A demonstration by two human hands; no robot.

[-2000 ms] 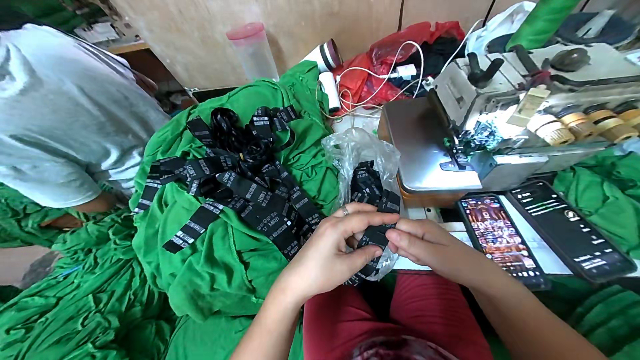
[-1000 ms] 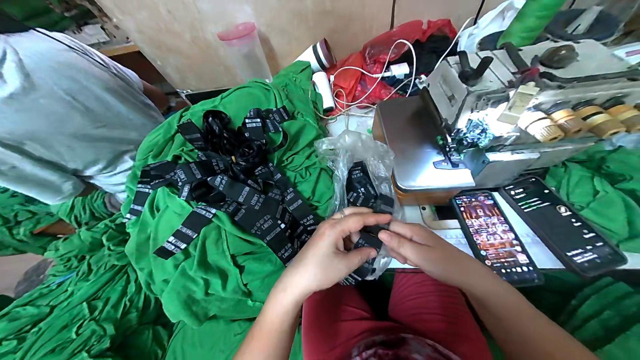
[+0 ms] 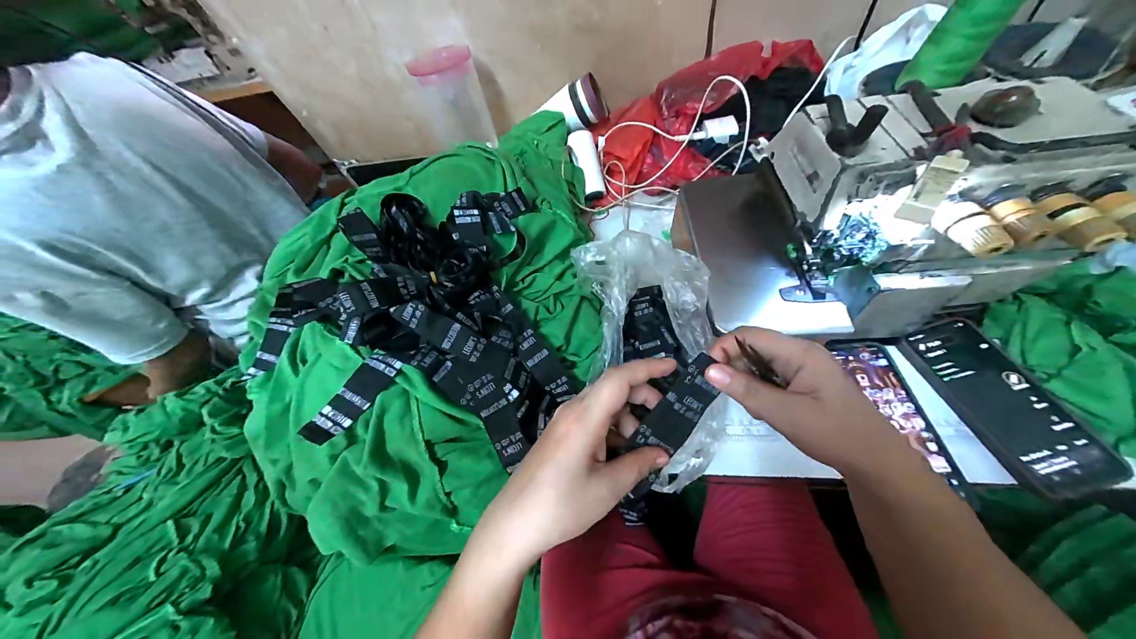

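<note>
My left hand (image 3: 581, 453) grips a black printed label strip (image 3: 679, 404) between thumb and fingers. The strip's upper corner is pinched by my right hand (image 3: 785, 382), which also holds a small dark tool (image 3: 759, 362), probably thread snips, mostly hidden by the fingers. Behind my hands a clear plastic bag (image 3: 661, 257) stands with more black label strips (image 3: 648, 324) inside. To the left, a tangled pile of black label strips (image 3: 453, 342) lies on green fabric (image 3: 373, 497).
An overlock sewing machine (image 3: 941, 177) with thread cones stands at the right. Two smartphones (image 3: 896, 399) (image 3: 1021, 399) lie before it. A white cable (image 3: 745, 106) crosses a red plastic bag (image 3: 657, 142). A person in a white shirt (image 3: 133, 204) is at the left, near a lidded plastic container (image 3: 453, 98).
My hands have moved slightly apart, and the label strip between them now shows its printed face. The dark tool in my right hand has come into sight.
</note>
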